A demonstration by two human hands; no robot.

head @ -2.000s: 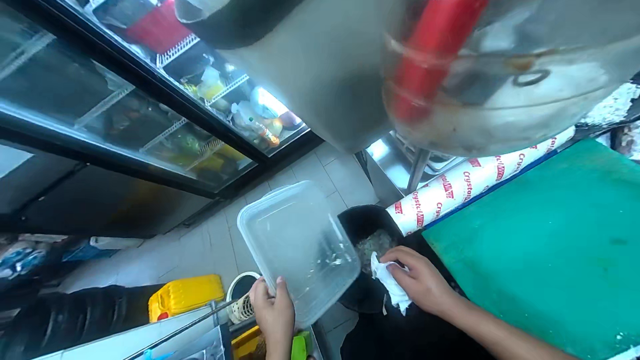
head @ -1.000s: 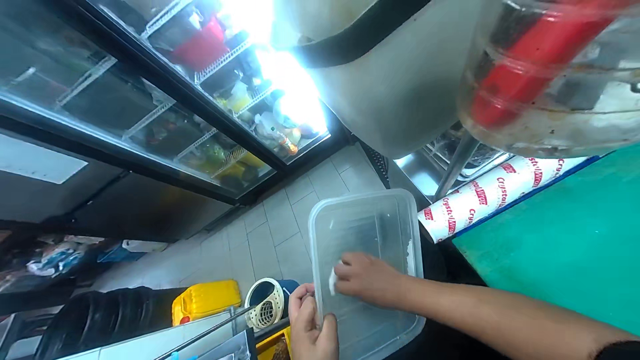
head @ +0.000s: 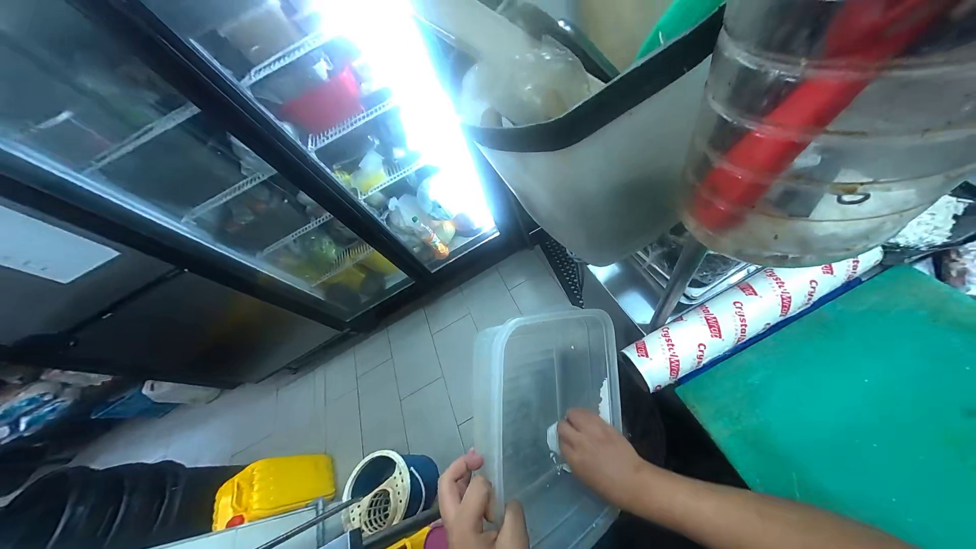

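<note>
A clear plastic container (head: 534, 488) is tilted with its open side toward me. My left hand (head: 482, 507) grips its lower left rim, fingers on the outside wall. Inside it, my right hand (head: 598, 457) holds a white crumpled cloth or paper towel (head: 554, 441) against the inner surface; the hand hides much of it. White residue (head: 605, 400) shows along the container's right inner side.
A green cutting board (head: 839, 412) and a printed plastic wrap roll (head: 751, 316) lie at right. A cloudy jar with a red object (head: 823, 152) hangs close above. Glass-door refrigerators (head: 305, 175) stand left. On the tiled floor are a yellow jerrycan (head: 276, 488) and a mop bucket (head: 393, 488).
My right hand, beside the container with the white cloth two seconds ago, is now inside it. The container has turned more upright. The view has shifted.
</note>
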